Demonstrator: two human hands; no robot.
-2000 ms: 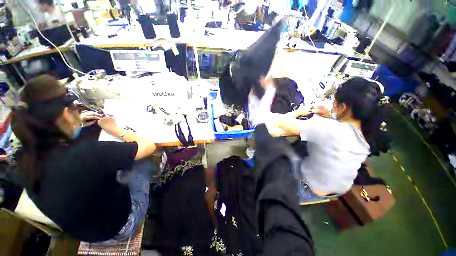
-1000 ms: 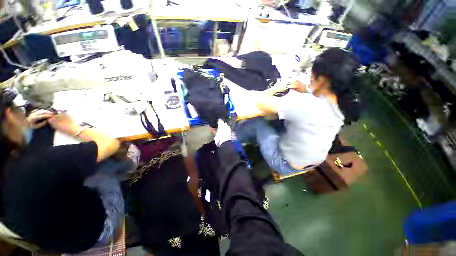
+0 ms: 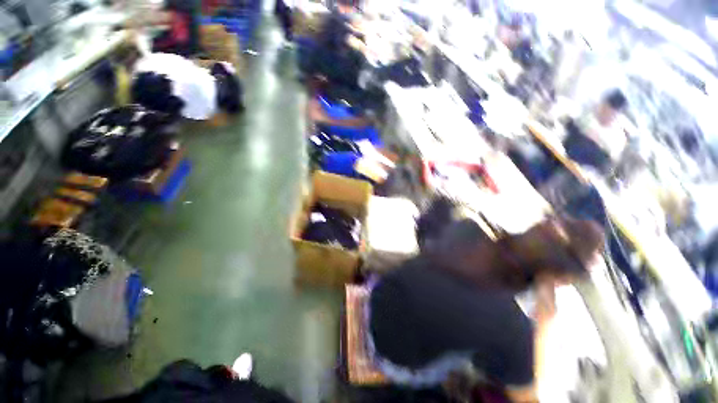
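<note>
Neither of my hands can be made out; the picture is strongly blurred. Dark clothing shows at the bottom edge, with a small white shape (image 3: 243,365) beside it that I cannot identify. Nearest in front is an open cardboard box (image 3: 330,274) with dark material (image 3: 331,227) inside, on the right side of the green aisle. A person in a dark top (image 3: 449,319) sits bent beside it, at a white worktable.
A green floor aisle (image 3: 228,228) runs ahead. On the left are dark garment piles (image 3: 124,142) with pale trim and a person in a white top (image 3: 185,83). Blue containers (image 3: 341,163) stand beyond the box. Rows of worktables and people extend at right.
The view has swung from the sewing tables to the aisle. My arm, which reached to a blue crate with black cloth, is out of sight; the seated person in grey is no longer in front.
</note>
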